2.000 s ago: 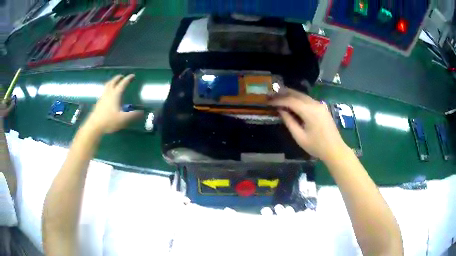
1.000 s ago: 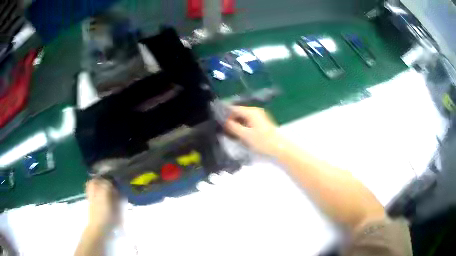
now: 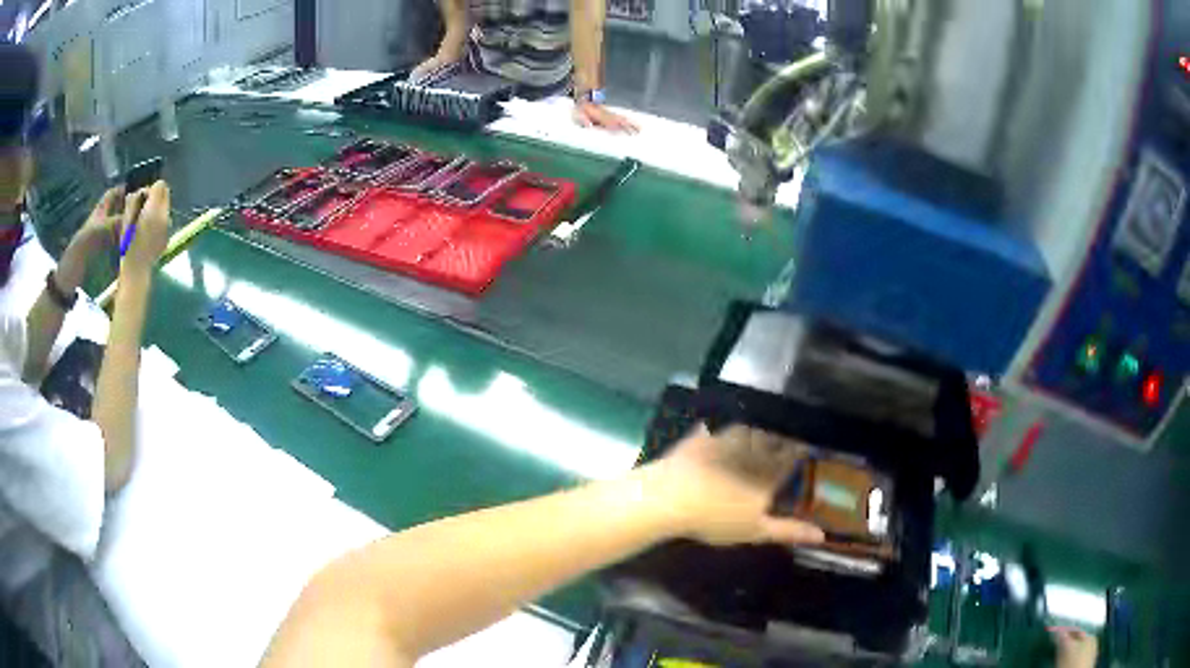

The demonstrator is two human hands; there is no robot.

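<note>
An orange-brown nest with a pale rectangle sits on the black platform of the press machine, right of centre. A thin dark phone frame with a bright rim lies over it. My left hand reaches in from the lower left and its fingers grip the frame's left end, which they hide. My right hand shows only as fingertips at the lower right edge, beside phone parts on the green belt; its grip is hidden.
Two phone frames lie on the belt at left. A red parts tray stands behind them. A blue press housing and indicator panel rise at right. A person at left holds a dark part; another person's hand rests at the far side.
The view has swung left and up. My left hand has left the machine's lower side and is now on the frame in the nest. My right hand has moved from the machine's side to the belt.
</note>
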